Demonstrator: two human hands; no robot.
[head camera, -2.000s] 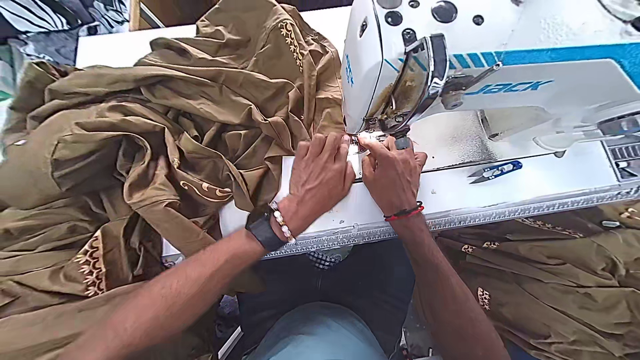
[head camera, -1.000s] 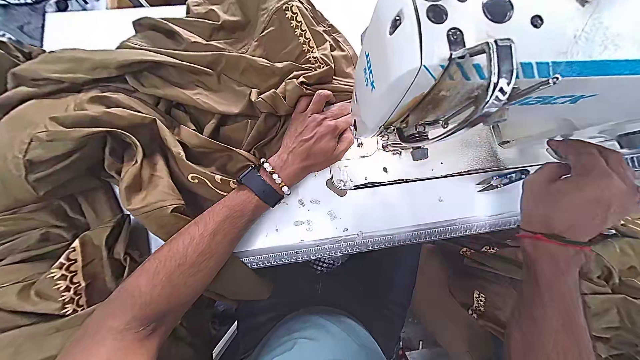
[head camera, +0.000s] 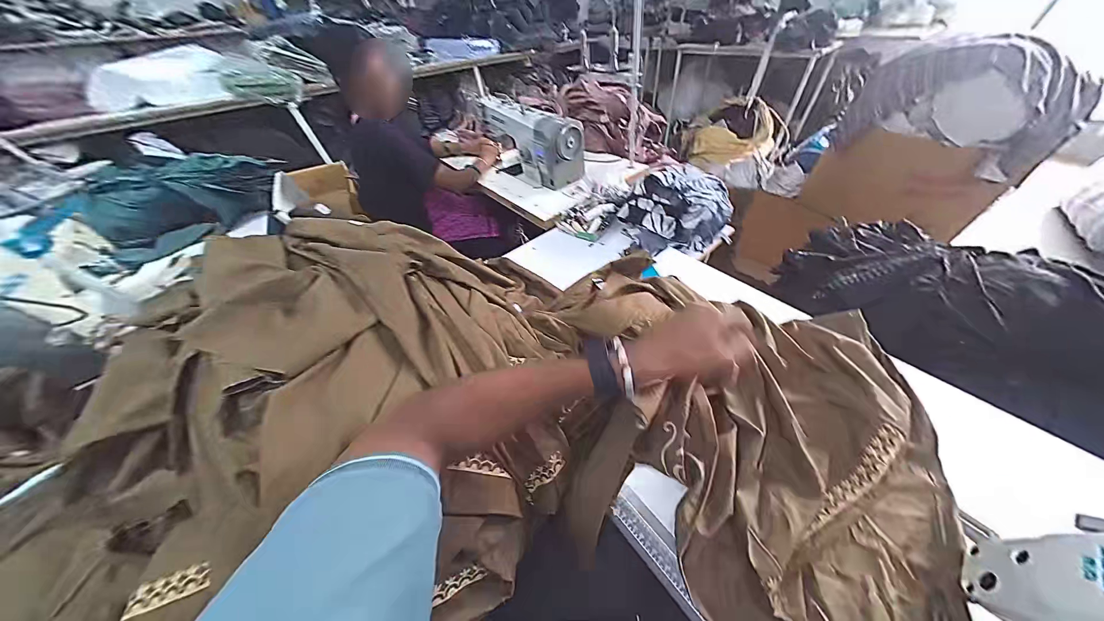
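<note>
My left hand (head camera: 703, 345), slightly blurred, is closed on the brown embroidered cloth (head camera: 828, 414) that lies over the white sewing table (head camera: 1026, 431). A dark band and a beaded bracelet are on its wrist. More brown garments (head camera: 345, 319) with gold embroidery are heaped to the left, under and beyond my forearm. The head of a sewing machine (head camera: 1035, 573) shows only in part at the lower right corner, beside the cloth. My right hand is out of view.
A person (head camera: 388, 147) sits at another sewing machine (head camera: 535, 138) across the aisle. Patterned cloth (head camera: 677, 207) lies on a table near the middle. Black garments (head camera: 940, 310) and a cardboard box (head camera: 914, 185) stand at the right. A ruler strip (head camera: 651, 543) edges my table.
The view has swung up and left, away from the machine. My left hand has gone from beside the needle area to the brown cloth and grips it. My right hand has left the view.
</note>
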